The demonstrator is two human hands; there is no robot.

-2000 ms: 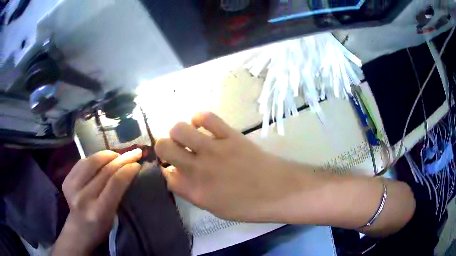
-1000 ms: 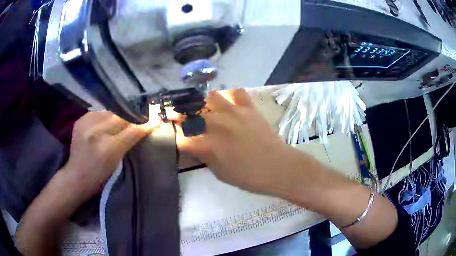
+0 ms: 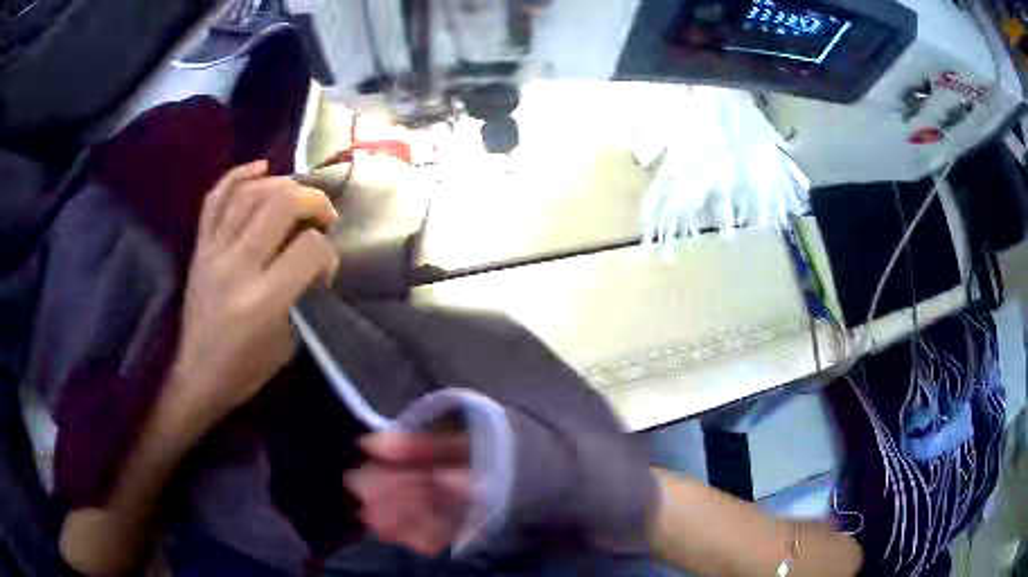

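Note:
The grey panel with a white edge [image 3: 541, 372] runs from the needle area down over my right hand. My left hand [image 3: 254, 254] pinches the grey cloth left of the needle, with fingers curled. My right hand [image 3: 417, 490] is blurred at lower centre, partly wrapped by the panel, and holds its white-edged part. A maroon and grey garment [image 3: 147, 169] is heaped at the left. A red folded bit of cloth [image 3: 381, 149] lies lit near the presser foot. The needle is lost in glare and blur.
The sewing machine's lit display [image 3: 789, 25] is above. White strips [image 3: 727, 169] fan out right of the needle. A slim blue and green tool [image 3: 807, 271] lies beside a black pad [image 3: 885, 242]. A bundle of maroon parts with white edges [image 3: 902, 451] hangs at right.
My right hand has moved from the needle area down toward me with the panel's white edge. My left hand has risen slightly, fingers now curled. The camera view has shifted.

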